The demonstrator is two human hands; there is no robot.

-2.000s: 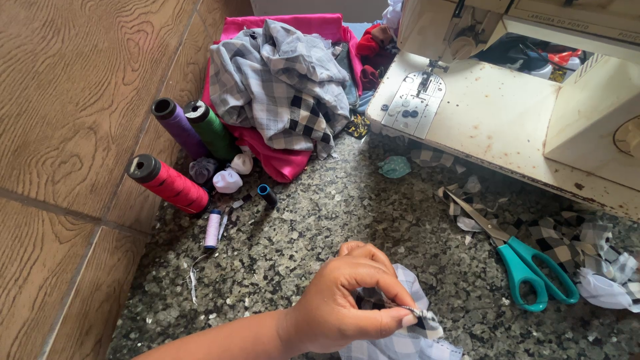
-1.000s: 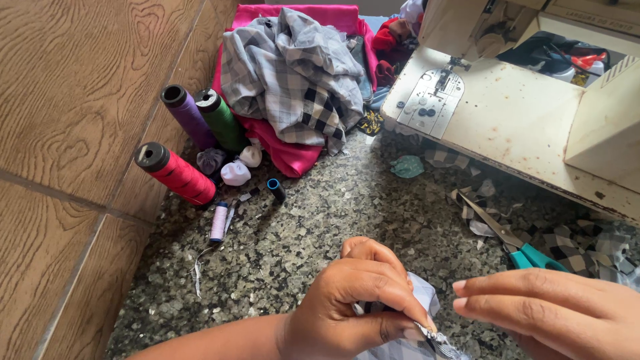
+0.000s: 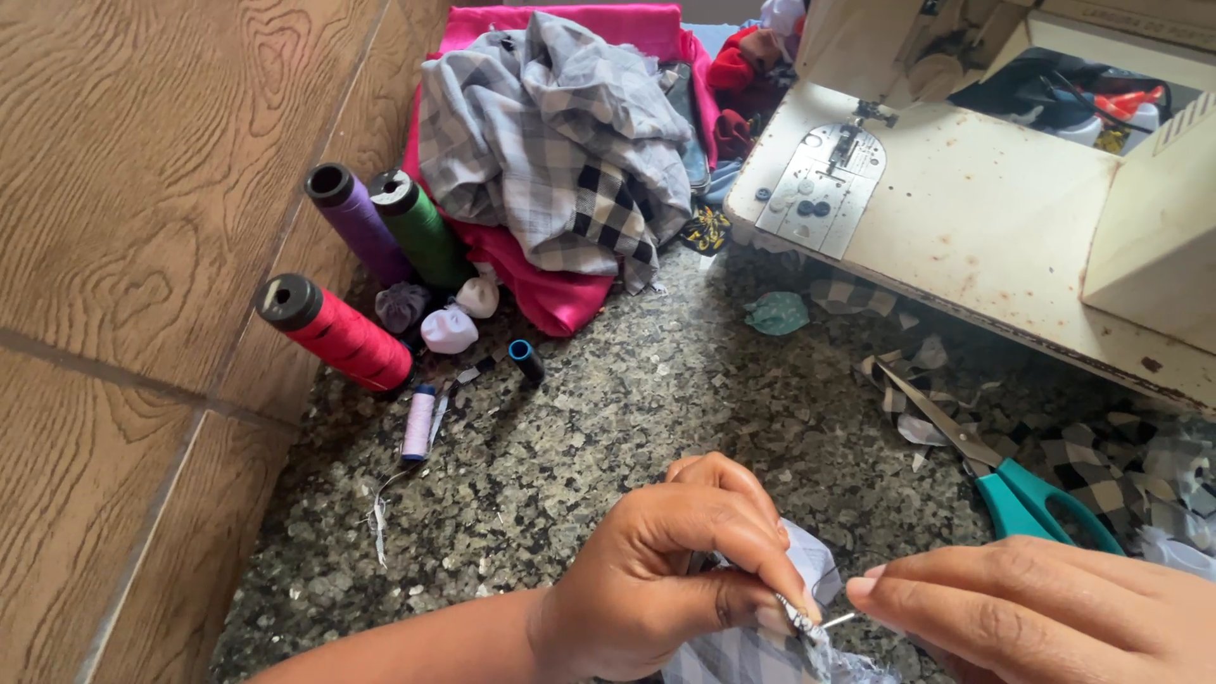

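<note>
My left hand [image 3: 679, 570] pinches the gathered edge of a grey checked fabric piece [image 3: 727, 660] between thumb and fingers, low in the view. A thin metal shaft, perhaps a needle or pin [image 3: 840, 620], sticks out from that edge toward my right hand [image 3: 1035, 608]. The right hand's fingers are close together beside the shaft; its thumb and whatever it may grip are hidden. Teal-handled scissors [image 3: 1007, 475] lie just beyond the right hand, blades partly apart.
A cream sewing machine [image 3: 959, 190] stands at the upper right, with fabric scraps [image 3: 1092, 456] below it. Checked fabric [image 3: 560, 133] is heaped on pink cloth [image 3: 532, 285]. Red [image 3: 347, 337], purple [image 3: 356, 223] and green [image 3: 423, 228] thread cones stand at the left edge of the granite top [image 3: 589, 427].
My right hand, out of view two seconds ago, has come in from the right to beside the fabric. The left hand keeps its pinch. The metal shaft now shows between the hands.
</note>
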